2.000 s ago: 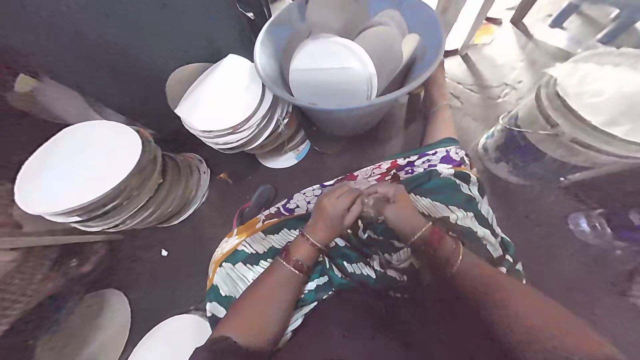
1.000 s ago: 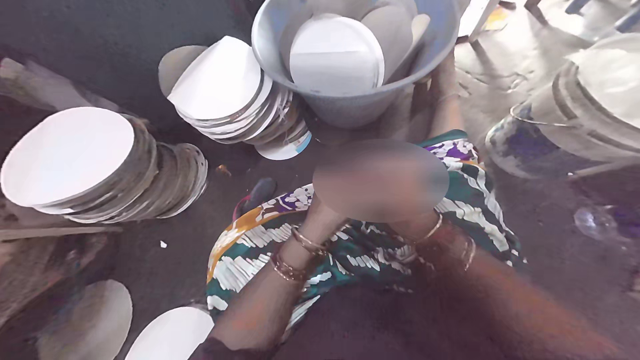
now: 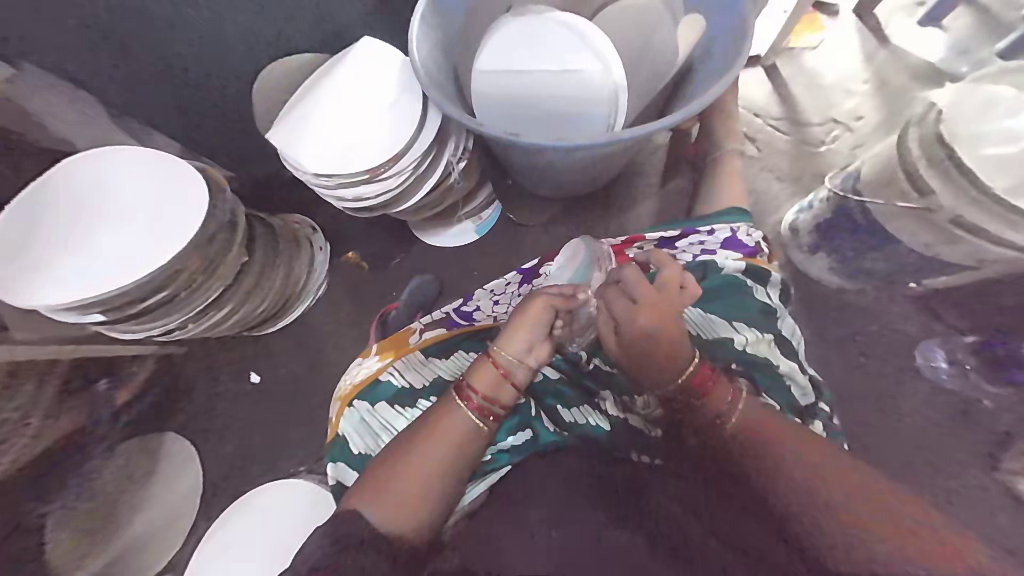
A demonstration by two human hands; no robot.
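Note:
Over the patterned cloth on my lap (image 3: 448, 376), both hands hold a small clear plastic item (image 3: 582, 268), perhaps a bag or a roll; its exact kind cannot be told. My left hand (image 3: 544, 324) grips its left side, thumb on top. My right hand (image 3: 648, 316) pinches its right edge with bent fingers. Beyond the lap stands a grey plastic tub (image 3: 560, 156) with white and grey discs (image 3: 552, 76) inside. Bangles circle both wrists.
A leaning stack of white-topped discs (image 3: 352, 112) is left of the tub, another stack (image 3: 104, 224) farther left. Loose discs (image 3: 124, 504) (image 3: 264, 528) lie at lower left. A bucket (image 3: 880, 208) and a clear plastic item (image 3: 960, 356) are at right.
The clear plastic item now shows upright between my hands; two seconds ago the hands were close together over the lap. One second ago a blur hid them.

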